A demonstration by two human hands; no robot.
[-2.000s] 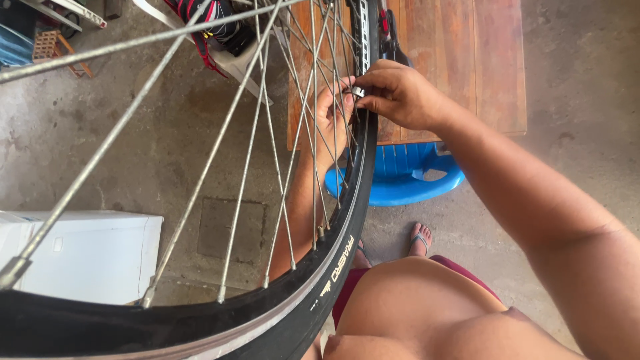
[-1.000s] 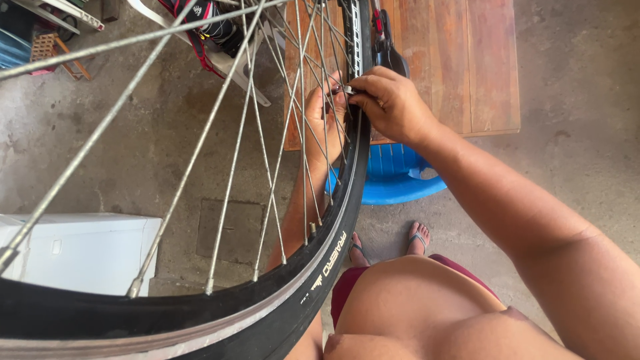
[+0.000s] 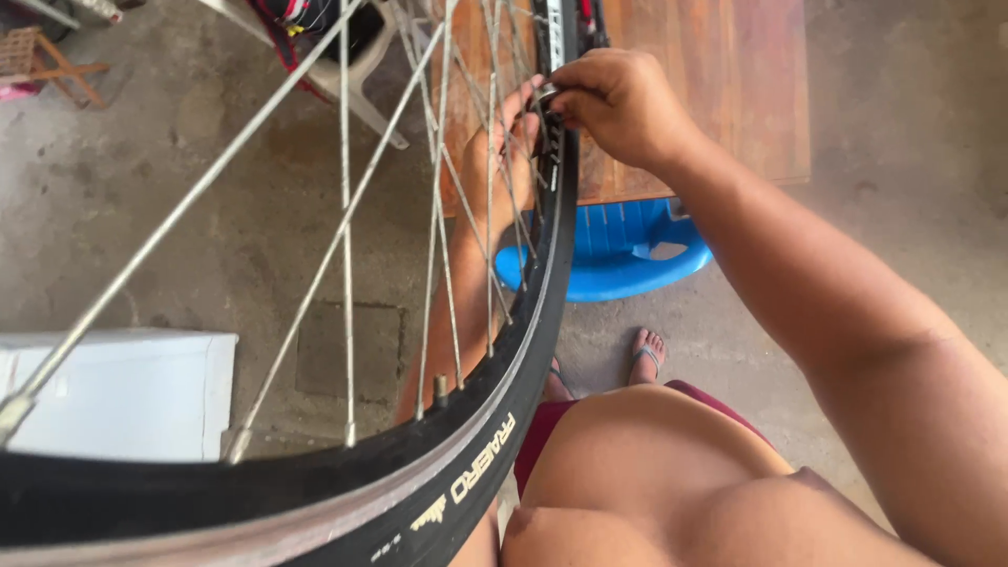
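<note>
A spoked bicycle wheel with a black tyre (image 3: 480,465) stands close in front of me, its rim (image 3: 354,480) curving from lower left to top centre. Behind the spokes, my left hand (image 3: 508,153) is raised at the far part of the rim, fingers bent around a spoke or a small part there. From the tyre's other side my right hand (image 3: 622,106) reaches over, thumb and forefinger pinching a small metal piece (image 3: 545,92), likely a spoke tool, that lies between both hands. A valve stem (image 3: 441,390) sticks out of the rim lower down. Fingertips of both hands are partly hidden.
A wooden table (image 3: 709,94) stands beyond the wheel, a blue plastic chair (image 3: 622,268) at its near edge. At upper left are a light plastic chair (image 3: 370,71) holding bags and a small wooden stand (image 3: 67,67). A white box-like object (image 3: 134,394) is at lower left.
The wheel has turned a little: its spokes and the tyre's lettering sit differently. Both hands remain at the same part of the rim, with the fingers slightly shifted.
</note>
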